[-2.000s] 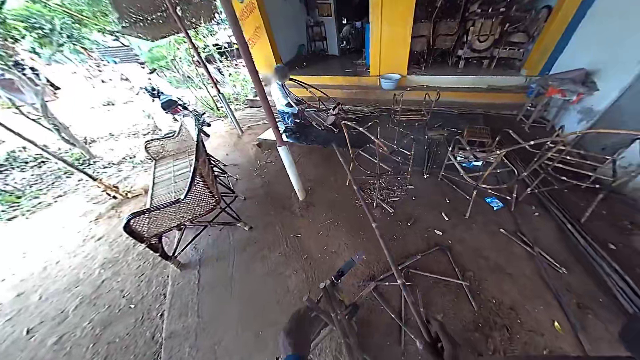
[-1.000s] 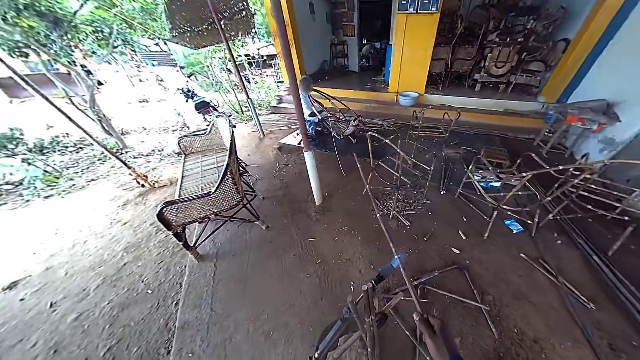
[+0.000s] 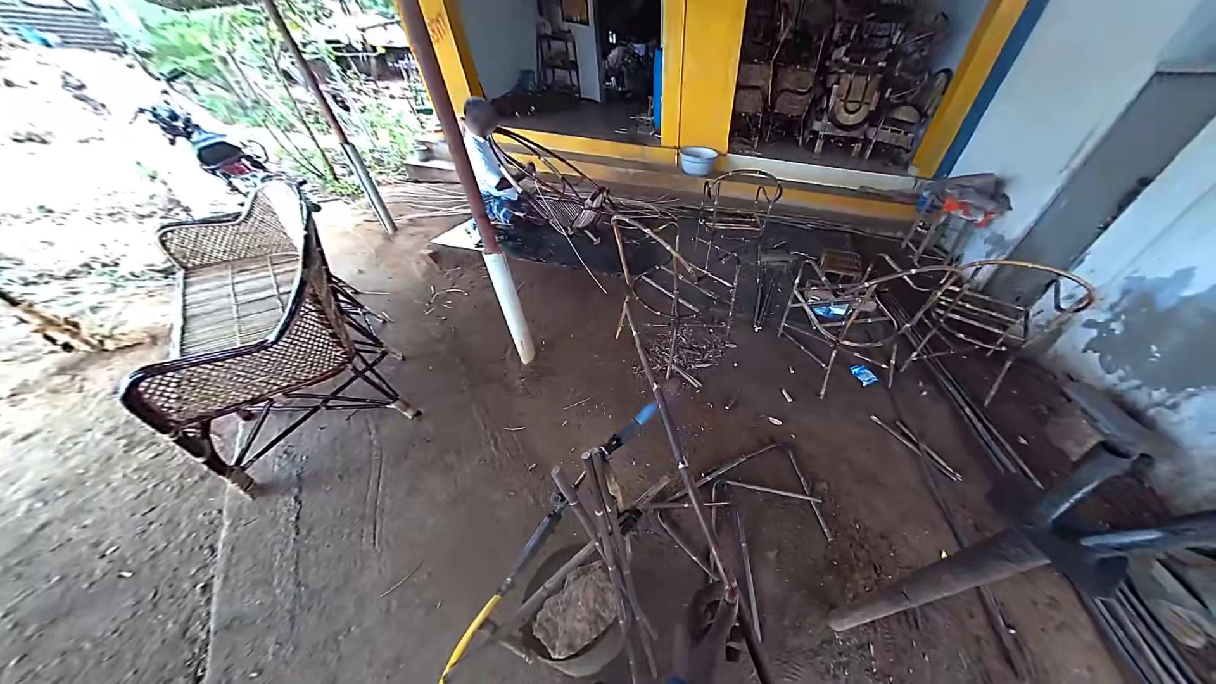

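My right hand (image 3: 711, 622), dark and blurred at the bottom edge, is closed around the lower part of a long jointed cane pole (image 3: 676, 446). The pole slants up and away to the left. A gas torch (image 3: 622, 435) points up to the right, its blue flame (image 3: 648, 413) against or very near the pole. The torch is at a bundle of upright sticks (image 3: 608, 532), standing in a round container (image 3: 608, 660) with a large stone (image 3: 576, 613). A yellow hose section (image 3: 470, 635) runs down from the torch. My left hand is not in view.
A woven cane settee (image 3: 237, 375) stands left, beyond it a post (image 3: 508, 304). Bent cane frames (image 3: 760, 489) lie just ahead; chair frames (image 3: 978, 323) stand at right. Dark forked timber (image 3: 950, 575) juts in at lower right. Farther back, a person (image 3: 489, 176) sits by a curved cane frame.
Two seconds ago the pole was clear of the torch, to its right; now it crosses at the flame. The right hand keeps its hold. The dark forked timber has come into view.
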